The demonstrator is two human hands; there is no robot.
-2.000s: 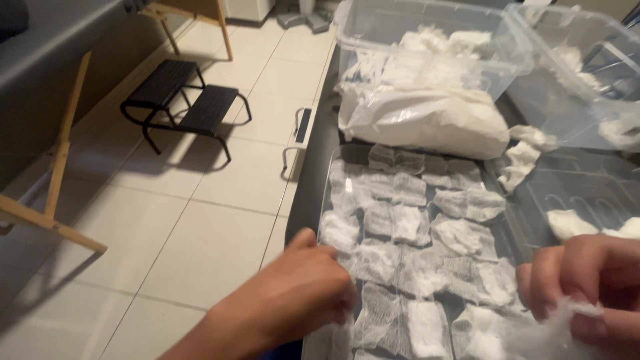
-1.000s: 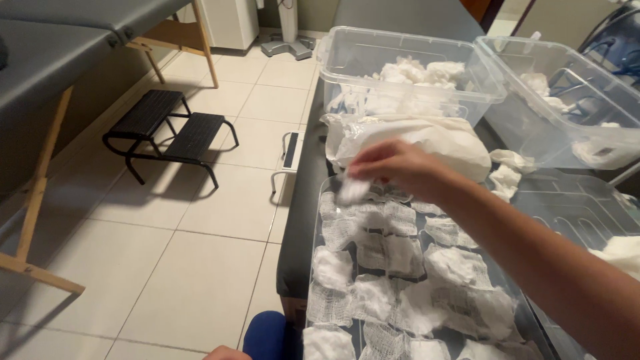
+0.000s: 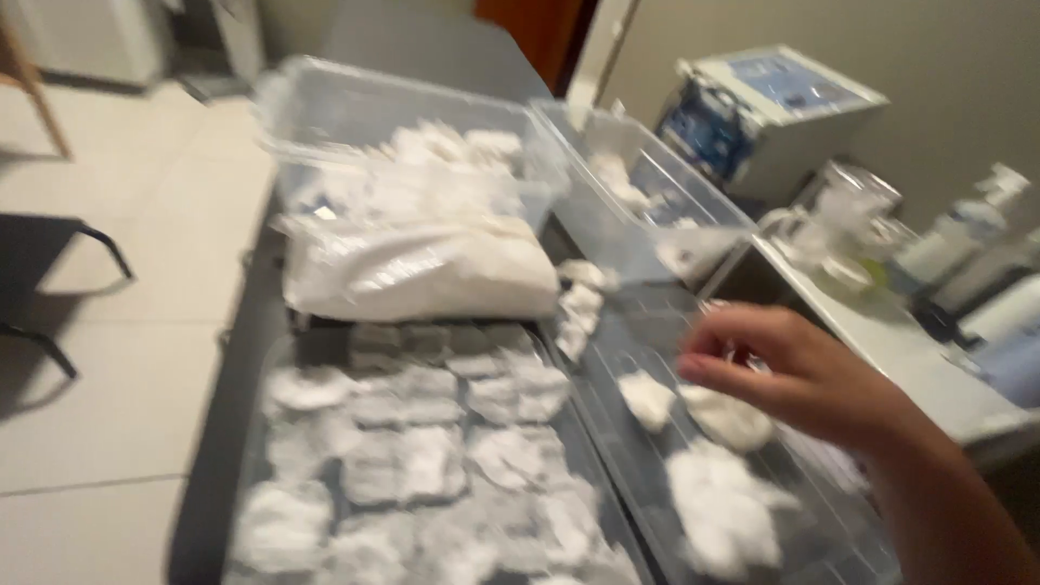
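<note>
My right hand (image 3: 756, 374) hovers over a clear plastic lid (image 3: 837, 512) at the right, fingers curled, thumb and forefinger apart. Nothing shows between its fingertips. Below and left of it, tufts of white cotton (image 3: 723, 512) and smaller cream-coloured pieces (image 3: 647, 400) lie on the lid. A clear tray holds rows of gauze pieces with white cotton on them (image 3: 431, 463), left of the hand. Behind that tray rests a plastic-wrapped white roll (image 3: 422, 272). A short crumpled white strip (image 3: 581, 309) lies beside the roll. My left hand is out of the frame.
Two clear plastic bins, one with white fluffy material (image 3: 455, 150) and one further right (image 3: 642, 187), stand at the back. A white shelf (image 3: 918, 357) with a pump bottle (image 3: 975, 215) and a box (image 3: 780, 106) borders the right. A black step stool (image 3: 41, 260) stands on the floor at left.
My right hand has moved from the far left part of the gauze tray to over the lid at the right. My left hand has left the view, which has swung right.
</note>
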